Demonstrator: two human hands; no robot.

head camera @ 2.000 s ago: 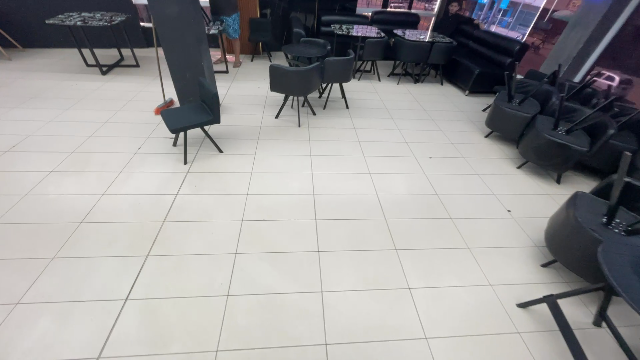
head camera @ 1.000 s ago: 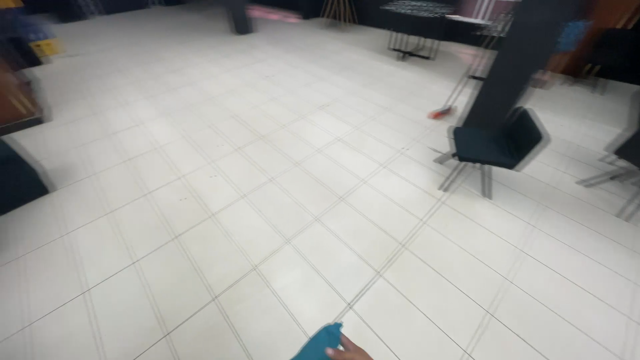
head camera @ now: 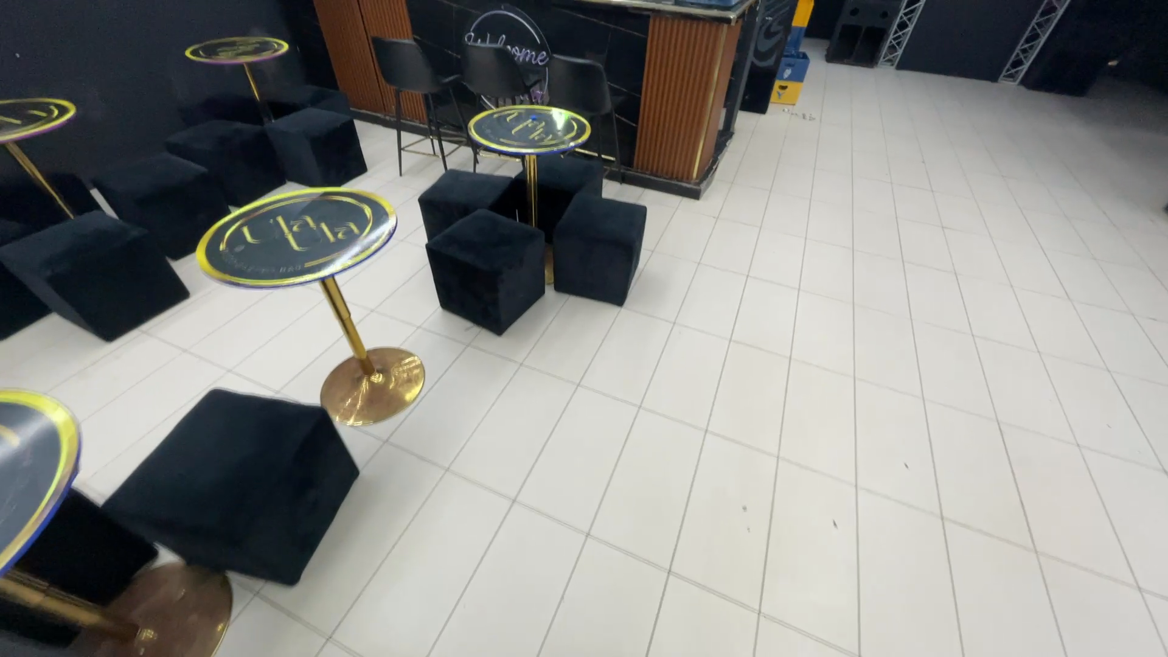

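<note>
Neither of my hands shows in the head view now, so what they hold is hidden. Left of centre stands a round black table [head camera: 297, 236] with a yellow-edged top and a gold pedestal. A black cube stool [head camera: 242, 479] is in front of it, near another such table [head camera: 32, 474] cut off by the left edge. Farther off, several cube stools, one of them a black velvet-like cube [head camera: 485, 267], surround a smaller-looking round table [head camera: 529, 130].
Black bar stools [head camera: 415, 68] line a bar counter with wood-slat panels [head camera: 686, 100]. Beyond it are stacked blue and yellow crates [head camera: 787, 80], a black speaker cabinet [head camera: 858, 35] and metal trusses [head camera: 902, 32]. White floor tiles [head camera: 821, 411] bear small dark specks.
The view has swung far to the left, from the chairs to the round tables and bar. A hand with a teal cloth, at the bottom edge one second ago, is out of view.
</note>
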